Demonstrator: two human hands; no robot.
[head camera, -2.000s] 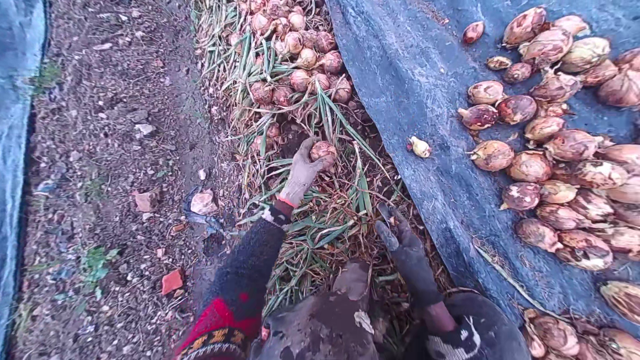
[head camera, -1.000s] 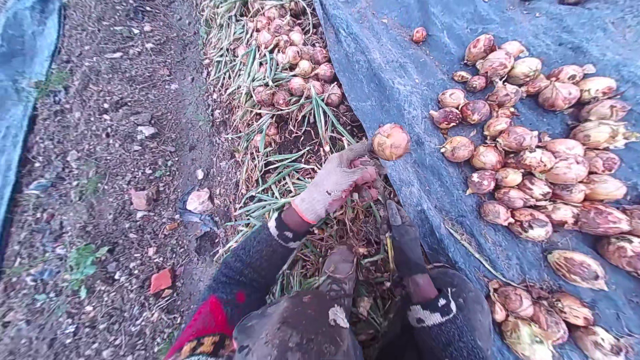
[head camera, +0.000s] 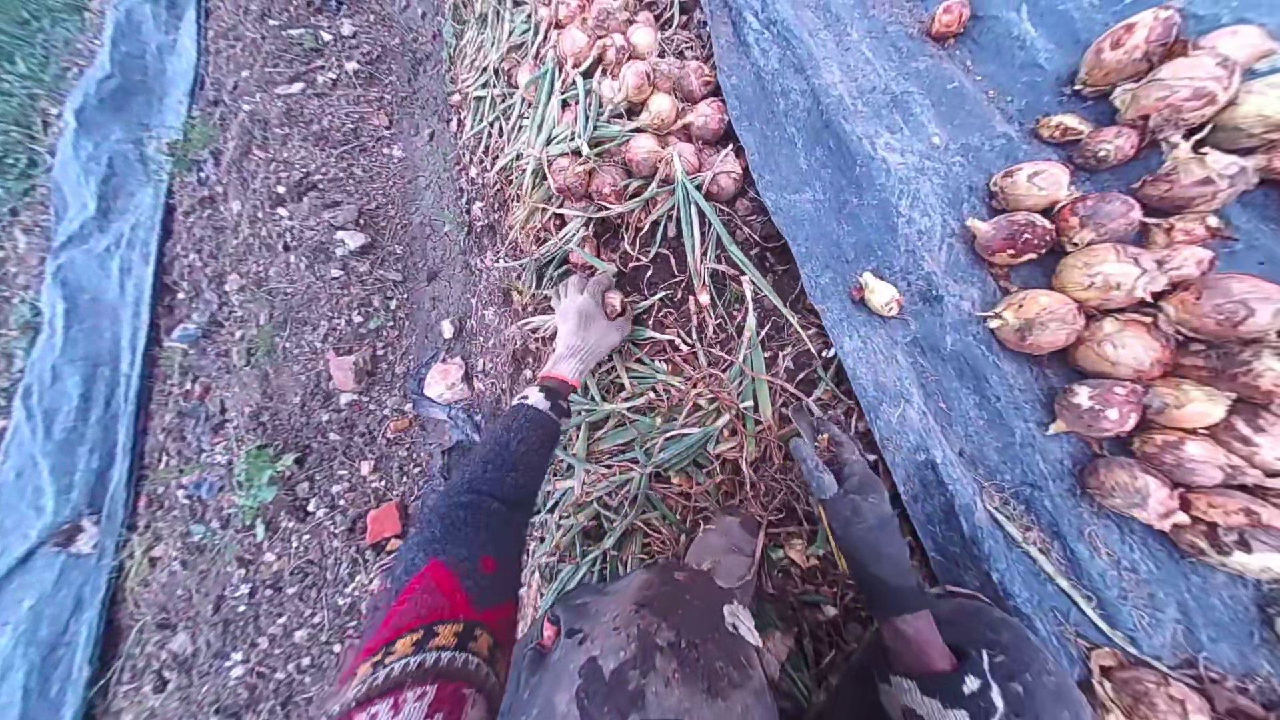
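My left hand (head camera: 588, 325), in a pale knit glove, reaches into the onion row with its fingers around a small onion (head camera: 613, 304). My right hand (head camera: 835, 465), in a dark, soiled glove, is low beside the edge of the blue sheet. A dark, blade-like piece shows at its fingers, too unclear to name. Green onion tops (head camera: 640, 440) lie cut or bent between the hands. A pile of onions (head camera: 650, 110) with leaves lies ahead of my left hand.
A blue ground sheet (head camera: 850, 200) on the right bears many loose onions (head camera: 1120, 345) and one small pale bulb (head camera: 880, 295). Left of the row run bare soil with stones (head camera: 447, 381), a red brick fragment (head camera: 383, 522) and another blue sheet (head camera: 100, 300). My knees are below.
My left hand has moved from the sheet's edge back left to the row. The onion in the air beside it one second ago is no longer there. My right hand stays low by the sheet.
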